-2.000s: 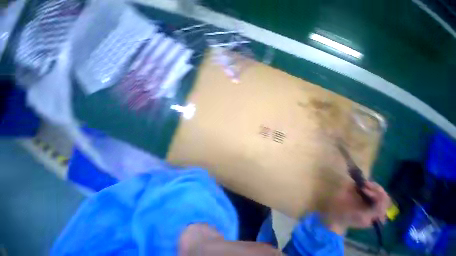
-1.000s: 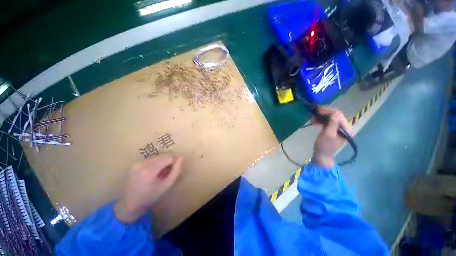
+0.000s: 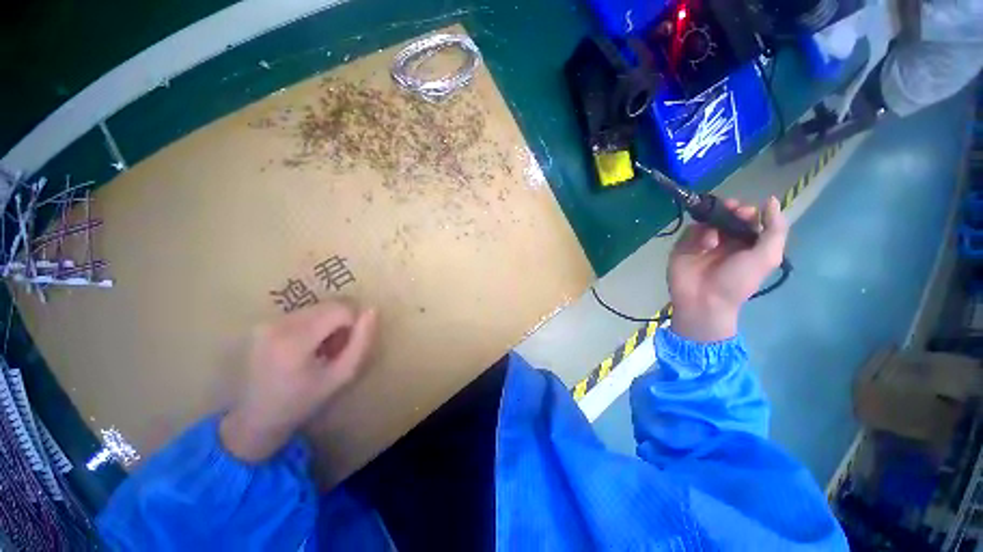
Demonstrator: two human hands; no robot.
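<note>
My right hand (image 3: 720,264) holds a soldering iron (image 3: 720,214) with a dark handle. Its metal tip points up and left toward the yellow part (image 3: 614,167) of a dark holder, a little apart from it. A black cord hangs below. My left hand (image 3: 307,367) is over the lower left of the tan board (image 3: 205,232), with its fingers curled together. It is slightly blurred, and I cannot tell whether anything thin is between the fingers. A silvery wire coil (image 3: 437,66) lies at the board's far corner.
Brown residue specks (image 3: 367,129) cover the board's far part. Wired strips (image 3: 65,243) pile at its left edge, with stacked wired panels (image 3: 27,453) nearer me. A blue bin (image 3: 717,124) holds white pieces beside a dark box with a red light (image 3: 681,16). Another person's pale sleeve (image 3: 932,65) shows upper right.
The view has swung from the left side to the right over the frames. Since the last earlier frame, the iron's tip has turned into clear view near the yellow part. My left hand stays curled.
</note>
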